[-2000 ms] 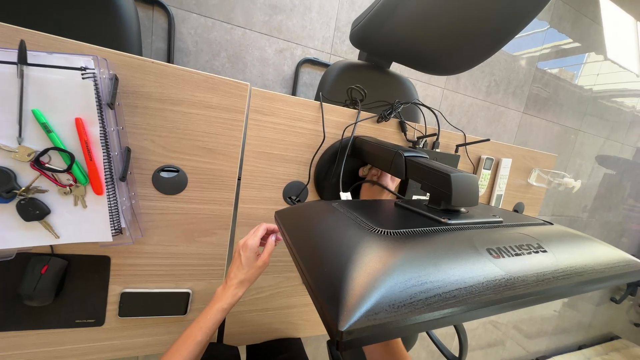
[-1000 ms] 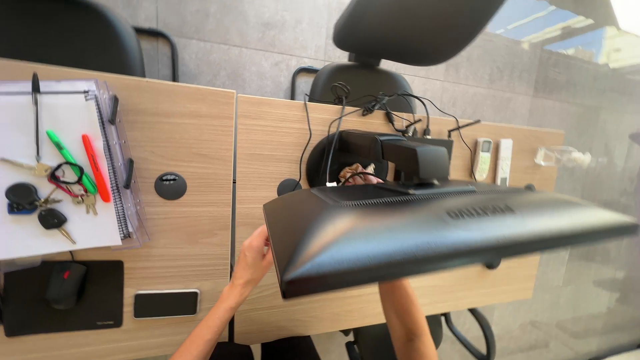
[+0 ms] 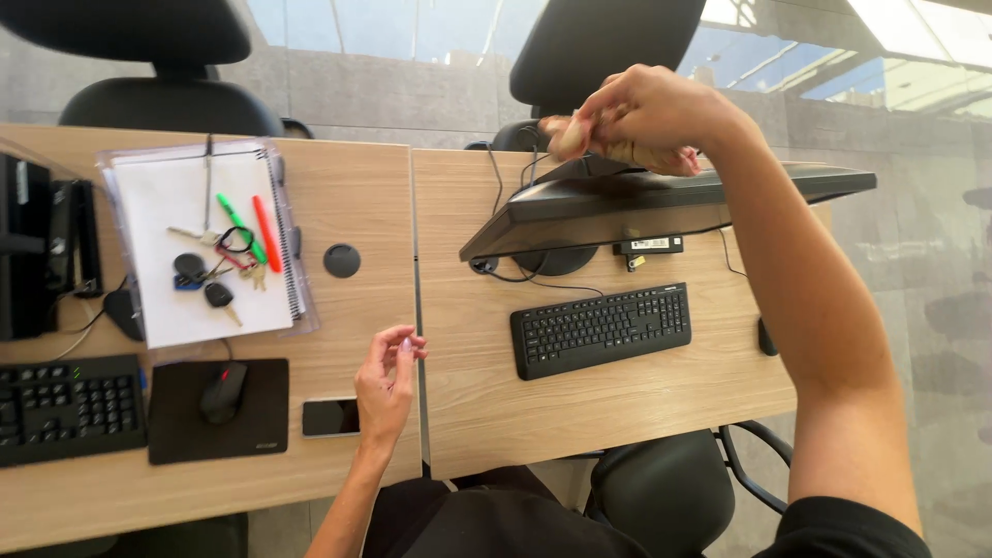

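My right hand (image 3: 647, 108) is raised over the top edge of a black monitor (image 3: 666, 201), its fingers bent around what looks like a crumpled, pinkish-brown cloth (image 3: 572, 138). Blur and the fingers hide part of that cloth. My left hand (image 3: 390, 380) hovers by the seam between two wooden desks, fingers loosely curled and apart, with nothing in it. Just left of it lies a smartphone (image 3: 331, 418). A black keyboard (image 3: 604, 329) lies in front of the monitor, whose round base (image 3: 559, 260) shows below the screen.
On the left desk (image 3: 364, 209) are a spiral notebook (image 3: 163, 256) bearing keys (image 3: 218, 294) and highlighters (image 3: 265, 232), a mouse (image 3: 223, 394) on a black pad (image 3: 267, 403), and another keyboard (image 3: 70, 407). Cables (image 3: 496, 174) rise behind the monitor. Office chairs (image 3: 663, 480) stand around the desks.
My right hand has come up from behind the monitor to above its top edge. My left hand has left the monitor's left side. The monitor's screen side and the keyboard now show; the view has shifted.
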